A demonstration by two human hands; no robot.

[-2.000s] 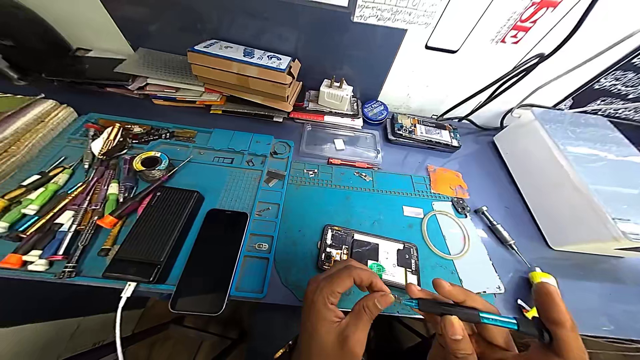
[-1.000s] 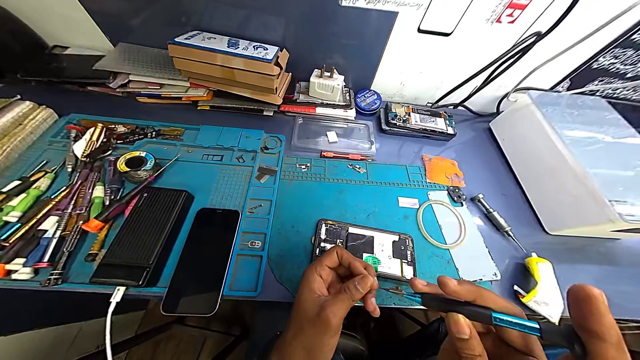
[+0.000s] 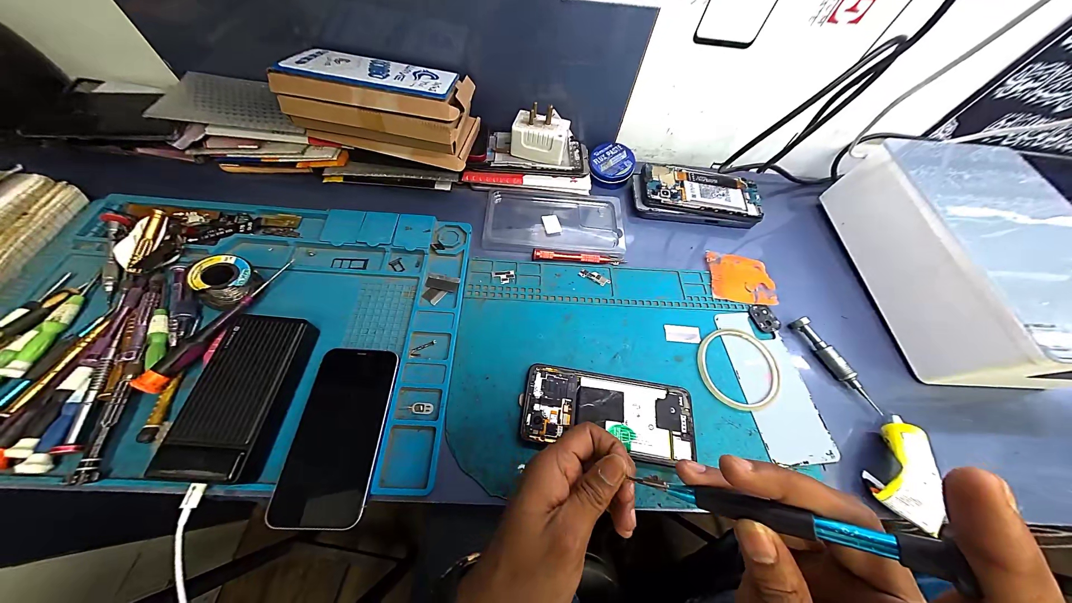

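Observation:
An opened smartphone (image 3: 607,414), its inner parts and battery showing, lies on the blue silicone repair mat (image 3: 536,335), just beyond my hands. My right hand (image 3: 804,528) holds a black and blue precision screwdriver (image 3: 837,532) almost level, its thin tip pointing left. The thumb and fingertips of my left hand (image 3: 578,494) are pinched together at that tip, over the phone's near edge; whether something small is between them cannot be told. Right of the phone lie a roll of clear tape (image 3: 708,368) and a light-blue phone back panel (image 3: 796,402).
A black ribbed power bank (image 3: 239,398) and a dark-screened phone (image 3: 335,435) lie left, beside many screwdrivers (image 3: 84,377). At right are a grey metal pen tool (image 3: 829,360), a yellow and white bottle (image 3: 904,477) and a white-sided box (image 3: 888,276). Flux paste (image 3: 612,162) stands behind.
The screwdriver in my right hand stays at my left fingertips throughout. My right hand has shifted a little, and the yellow and white bottle it partly covered two seconds ago now shows more fully.

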